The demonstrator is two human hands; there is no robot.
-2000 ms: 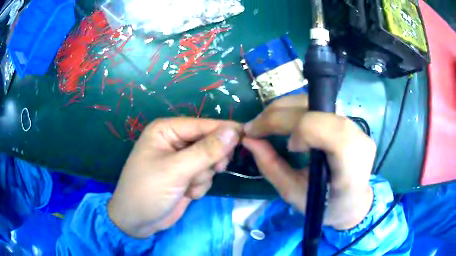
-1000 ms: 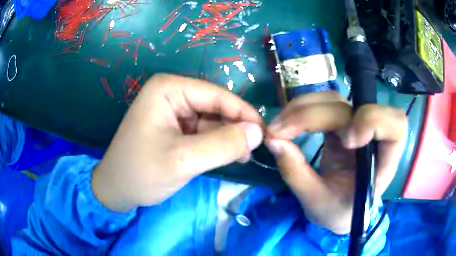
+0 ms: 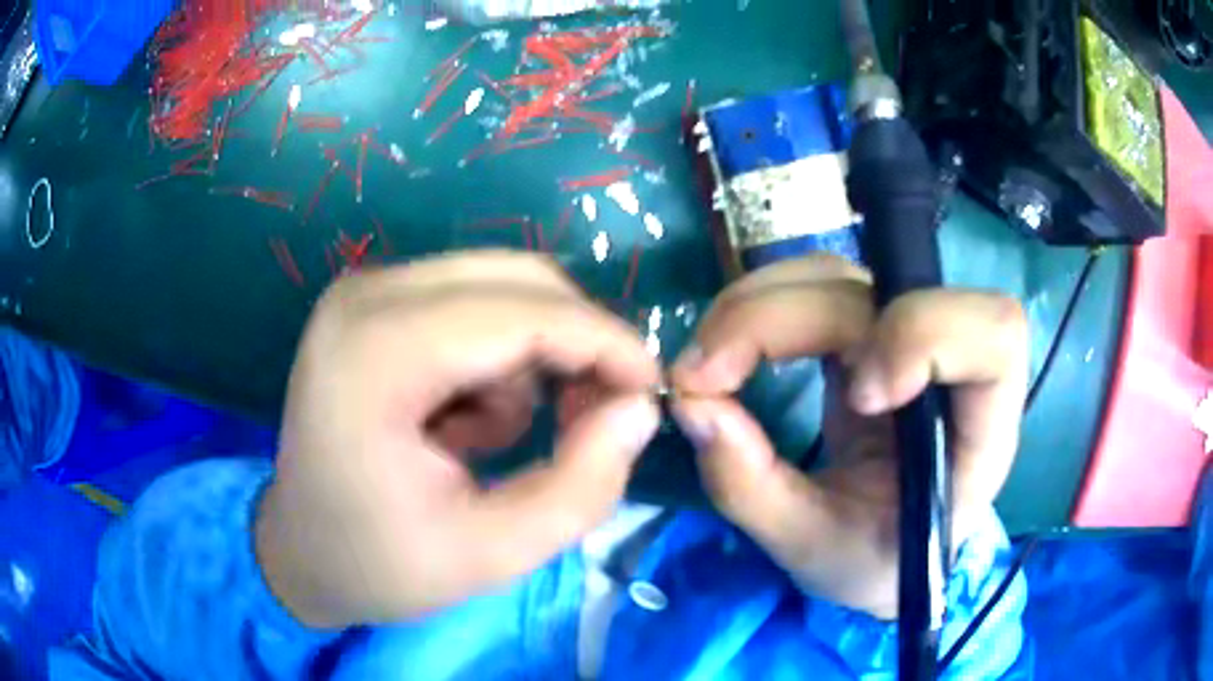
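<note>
My left hand (image 3: 452, 426) pinches a tiny metal part (image 3: 664, 393) between thumb and forefinger; the part is mostly hidden. My right hand (image 3: 851, 426) meets it from the right, thumb and finger pinched at the same spot. The right hand also holds the soldering iron (image 3: 897, 200) upright between its fingers, its bare metal shaft pointing to the top. A blue block (image 3: 785, 197) with a dirty white band lies just beyond the right hand.
Short red wires (image 3: 200, 80) are piled at upper left, and more red wires (image 3: 565, 80) lie with silvery bits at top centre. A blue bin (image 3: 93, 37) is at top left. The black iron stand (image 3: 1024, 133) with a yellow sponge (image 3: 1121, 109) is at upper right, beside a pink-red sheet (image 3: 1131, 439).
The view has shifted between frames. Both hands stay fingertip to fingertip. The left hand has turned, its thumb and forefinger now forming a rounder loop. The thin strand below the fingertips no longer shows.
</note>
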